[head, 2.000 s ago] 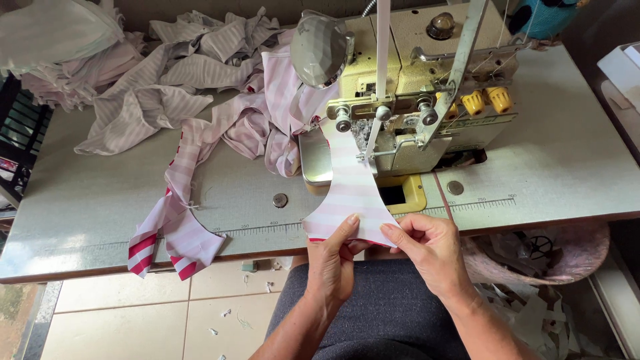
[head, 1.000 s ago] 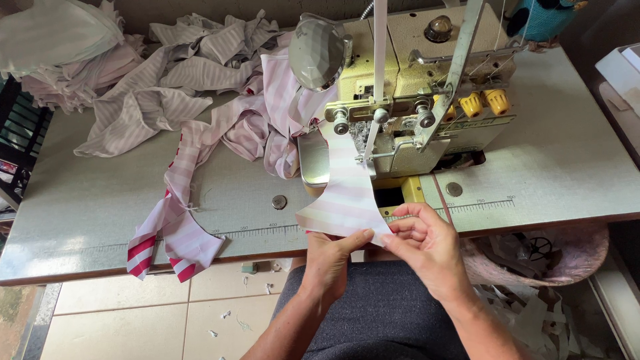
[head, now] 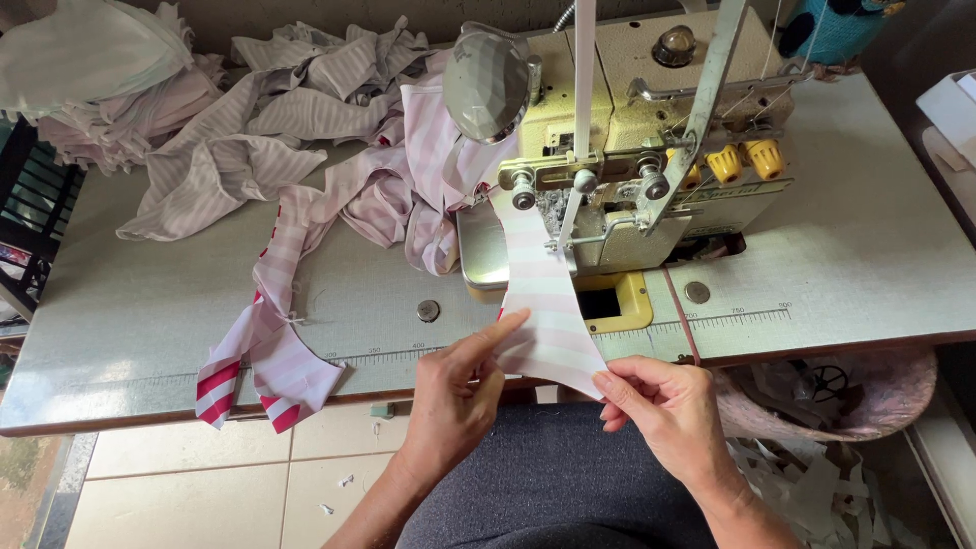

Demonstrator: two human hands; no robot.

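A pale striped fabric piece point(head: 545, 313) runs from under the presser area of a beige industrial sewing machine point(head: 648, 99) toward me. My right hand point(head: 656, 404) pinches its lower right corner between thumb and fingers. My left hand point(head: 465, 381) lies at the left edge, index finger extended on the cloth; whether its thumb grips beneath is hidden. A white elastic band point(head: 584, 84) comes down from above to the needle area, at the cloth's right edge. Left of the machine, a joined piece with red stripes point(head: 286, 366) hangs over the table's front edge.
Crumpled striped fabric point(head: 328, 107) and a stack of cut pieces point(head: 130, 84) cover the back left of the table point(head: 152, 305). Yellow tension knobs point(head: 724, 164) and a grey faceted lamp point(head: 486, 84) are on the machine. A scrap basket point(head: 900, 396) is below right.
My left hand has shifted from the fabric's lower edge to its left side, with the index finger stretched out. My right hand stays at the right corner. The red on the near edge no longer shows.
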